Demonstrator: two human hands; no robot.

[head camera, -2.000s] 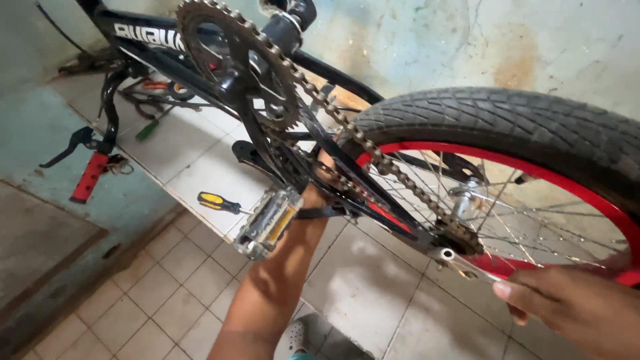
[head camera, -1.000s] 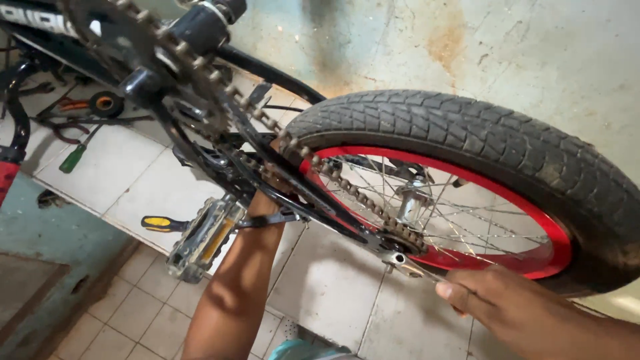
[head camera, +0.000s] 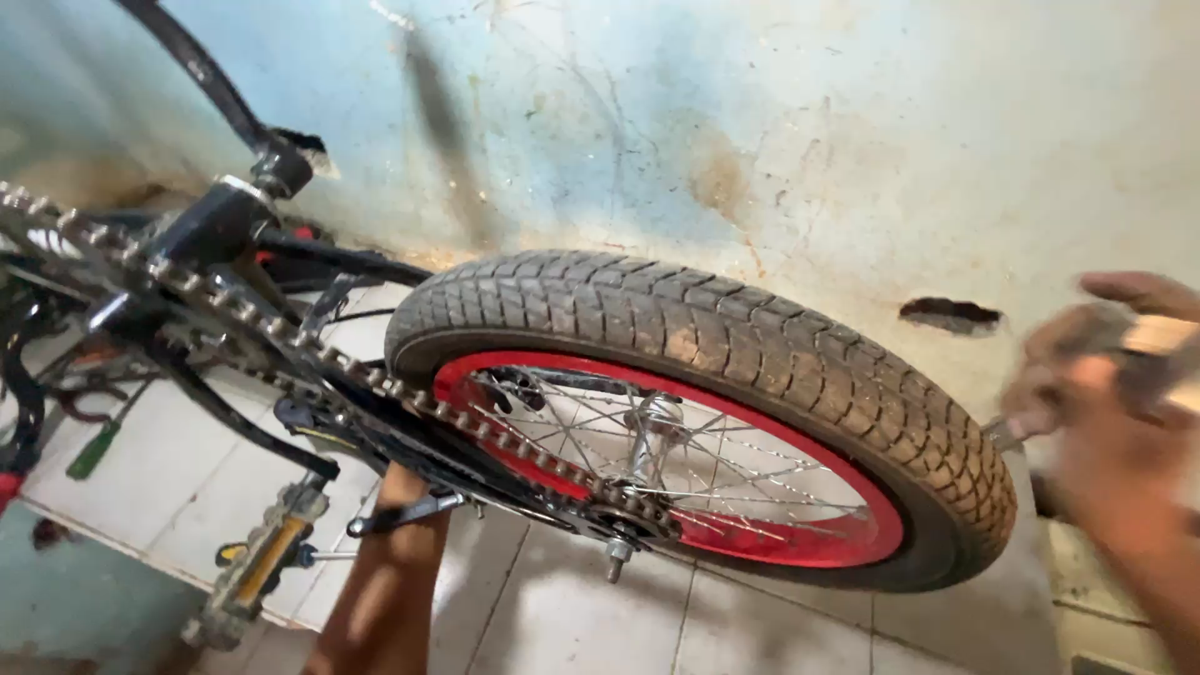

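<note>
A bicycle's rear wheel with a black tyre (head camera: 750, 328) and red rim (head camera: 872, 539) stands in its black frame. The chain (head camera: 347, 366) runs to the rear sprocket (head camera: 637, 516), beside which the axle end with its nut (head camera: 617, 551) shows bare. My left forearm (head camera: 389, 572) reaches up behind the frame, which hides most of my left hand and whatever it touches. At the right, past the tyre, my right hand (head camera: 1092, 375) is blurred and closed round a metal wrench (head camera: 1011, 431), only part of which shows. A pedal (head camera: 262, 562) hangs at the lower left.
A tiled ledge (head camera: 600, 600) lies under the bicycle, against a stained wall (head camera: 600, 122) with a hole (head camera: 952, 315). A screwdriver (head camera: 319, 556) lies partly behind the pedal. A green-handled tool (head camera: 94, 450) lies farther left. The crank arm (head camera: 206, 70) sticks up at the upper left.
My right hand has left the rear axle with the wrench and moved right, beyond the tyre. My left arm still reaches behind the frame. The view has shifted toward the wheel.
</note>
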